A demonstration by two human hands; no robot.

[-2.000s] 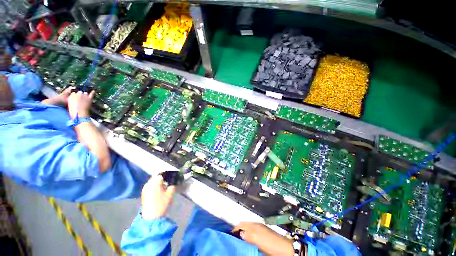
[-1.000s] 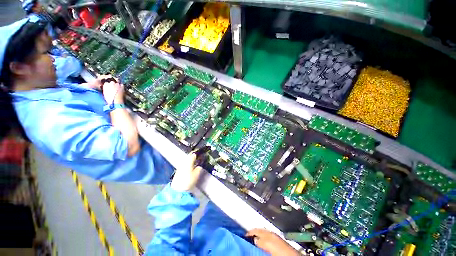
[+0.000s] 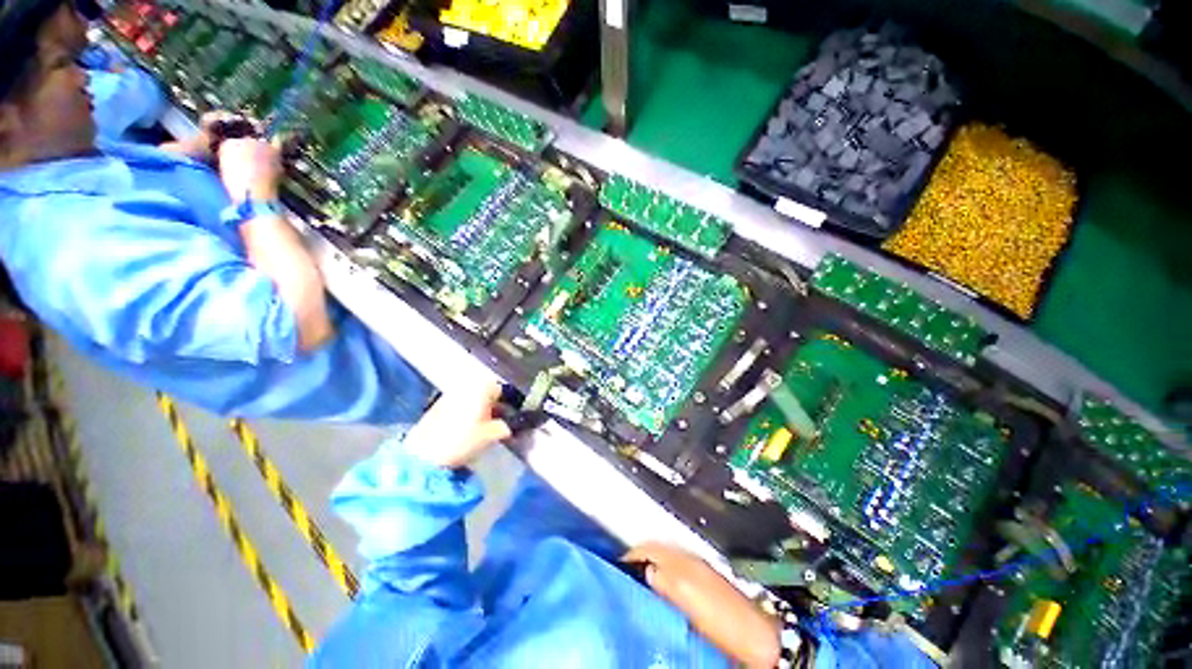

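My left hand (image 3: 458,425) is at the rail by the near edge of a black pallet, its fingers closed on dark block components (image 3: 516,408). My right hand (image 3: 693,588) is low in the picture, over the rail's near side, with a bead bracelet at the wrist; its fingers are bent and partly hidden, and a small dark patch shows at their tips. A main circuit board (image 3: 647,320) lies in its pallet beyond my left hand. Another main circuit board (image 3: 869,457), to the right, has a yellow component (image 3: 777,444) at its left side.
A grey parts bin (image 3: 850,124) and a golden-yellow parts bin (image 3: 987,216) stand on the green shelf behind the boards. An orange-yellow parts bin (image 3: 503,24) is further left. A co-worker's sleeve (image 3: 157,301) is at the left. A blue cord (image 3: 967,575) crosses the right-hand boards.
The camera view has shifted and turned, so boards and bins sit further right than two seconds ago. My left hand keeps the dark components near the rail. My right hand stays low.
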